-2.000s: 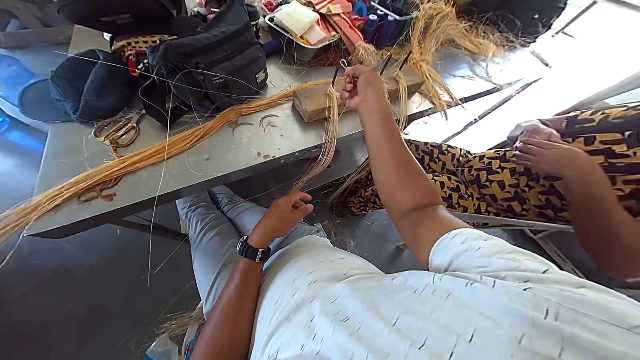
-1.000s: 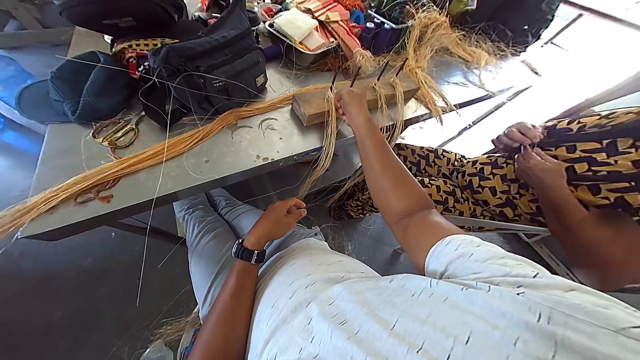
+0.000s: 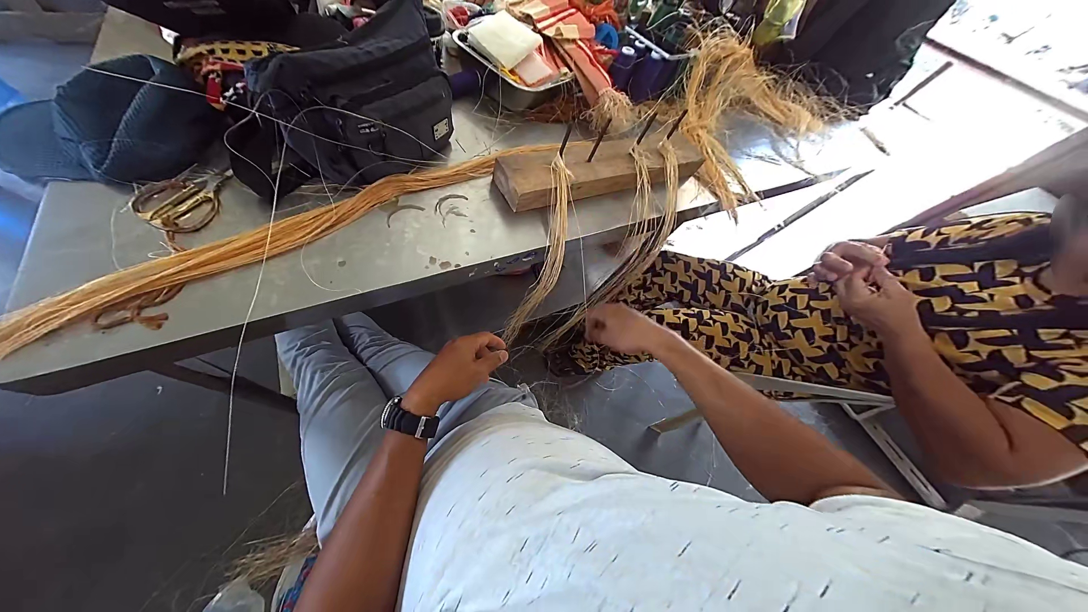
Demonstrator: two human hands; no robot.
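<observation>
My left hand (image 3: pixel 466 365), with a black watch on its wrist, is curled near the lower end of a fiber strand bundle (image 3: pixel 557 246); whether it grips any strand is hard to see. That bundle hangs over the table edge from a metal spike on a wooden block (image 3: pixel 595 174). Several spikes stand in the block, and more strands (image 3: pixel 663 204) loop over those at its right. Below the table edge, my right hand (image 3: pixel 625 329) has its fingers bent beside the lower ends of these strands; thin fibers may be between its fingertips.
A long bundle of orange fibers (image 3: pixel 331 223) crosses the metal table (image 3: pixel 357 276). Scissors (image 3: pixel 180 204), a dark cap (image 3: pixel 136 119), a black bag (image 3: pixel 357 102) and a tray (image 3: pixel 518 81) lie behind it. Another person's hands (image 3: pixel 863 272) are at the right, over patterned clothing.
My right hand has left the spikes on the wooden block and come down toward me, below the table edge. My left hand has stayed in about the same place.
</observation>
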